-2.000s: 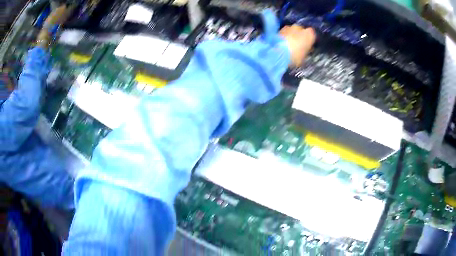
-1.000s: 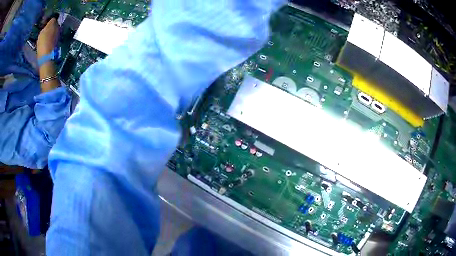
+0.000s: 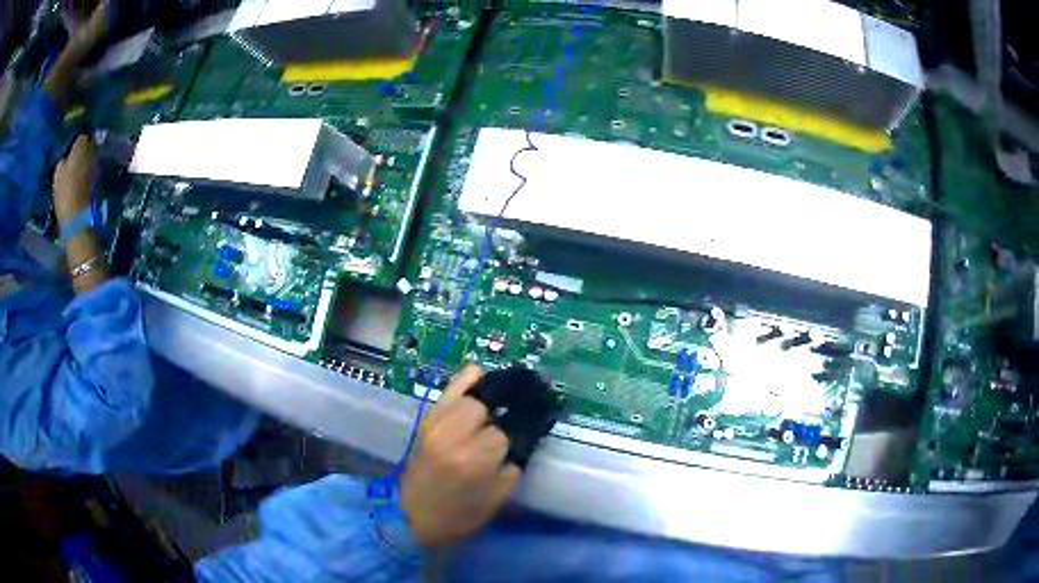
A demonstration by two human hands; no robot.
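Note:
My left hand (image 3: 461, 461) is at the front edge of the large green circuit board (image 3: 592, 370), low in the middle. Its fingers are curled, with black coverings on the fingertips. Whether they pinch a small part is hidden. A blue wrist band sits at the sleeve, and a thin blue cord (image 3: 461, 302) runs up from it across the board. A long silver-white heatsink (image 3: 706, 211) lies along the board's middle. A finned heatsink (image 3: 798, 63) with a yellow base strip stands at the rear. My right hand is not in view.
Another board with a white heatsink (image 3: 228, 154) and a finned heatsink (image 3: 330, 34) lies to the left. A metal rail (image 3: 684, 495) runs along the front. Another person's hand (image 3: 78, 177) and blue sleeves are at the left. A further board is at the right edge.
The large blue sleeve that crossed the boards toward the rear bins is gone from there. My left hand now shows at the front edge. The view has shifted, and the bins are mostly out of it.

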